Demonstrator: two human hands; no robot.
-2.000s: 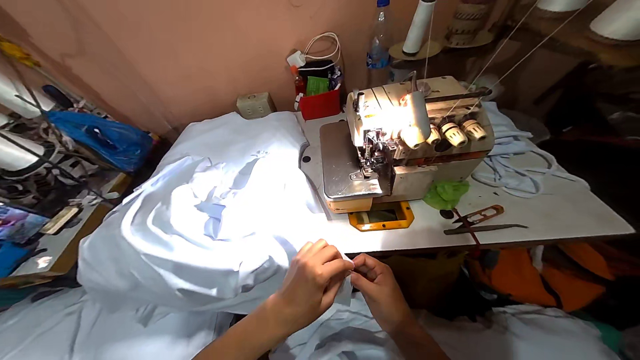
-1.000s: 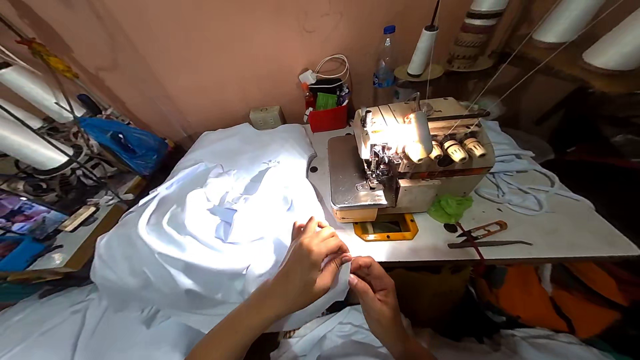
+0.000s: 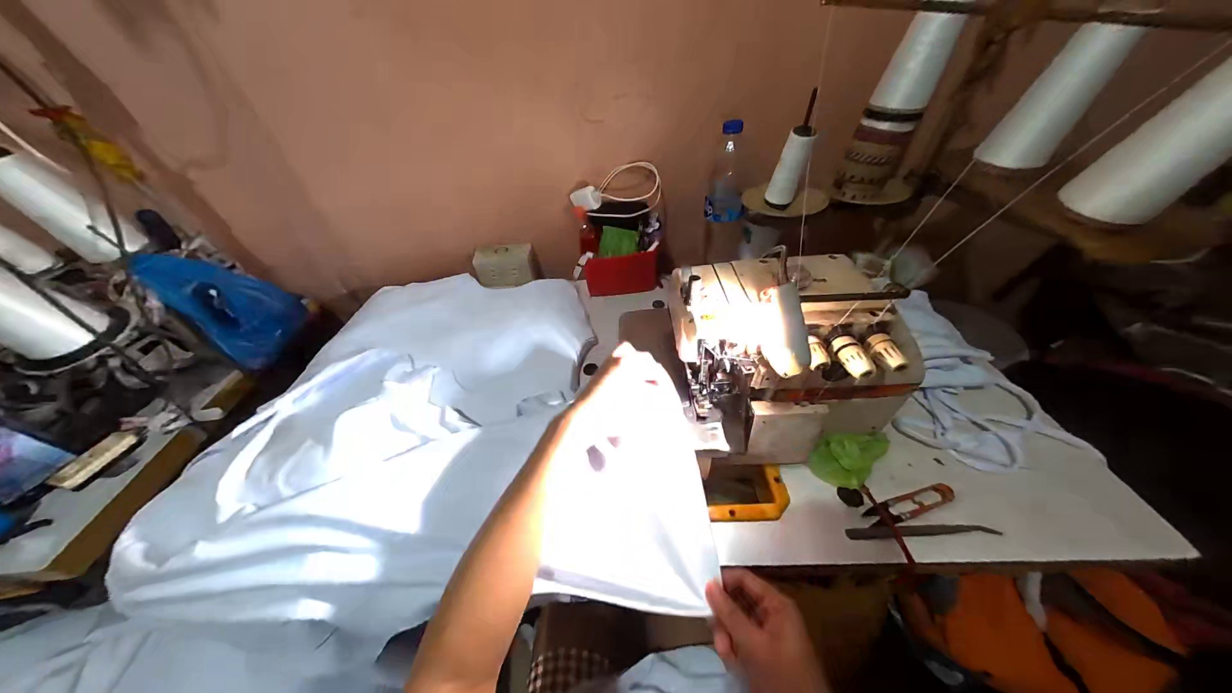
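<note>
A white fabric piece (image 3: pixel 626 500) is stretched between my two hands under bright lamp light. My left hand (image 3: pixel 637 366) grips its upper edge, close to the left side of the overlock sewing machine (image 3: pixel 799 337). Glare hides some of those fingers. Lower down, past the front edge of the table, my right hand (image 3: pixel 756 621) pinches the fabric's bottom corner between thumb and fingers. To the left, a large heap of white cloth (image 3: pixel 385 462) covers the table and hangs over its front.
On the table's right lie thread snips (image 3: pixel 914 502), tweezers (image 3: pixel 924 530) and a green crumpled piece (image 3: pixel 847 458). Behind stand a red holder (image 3: pixel 621 274), a plastic bottle (image 3: pixel 725 183) and thread cones (image 3: pixel 791 168). More white fabric (image 3: pixel 972 404) lies right of the machine.
My hands were close together at the table's front edge. They are now apart, the left raised toward the machine and the right lower, with the fabric spread between them.
</note>
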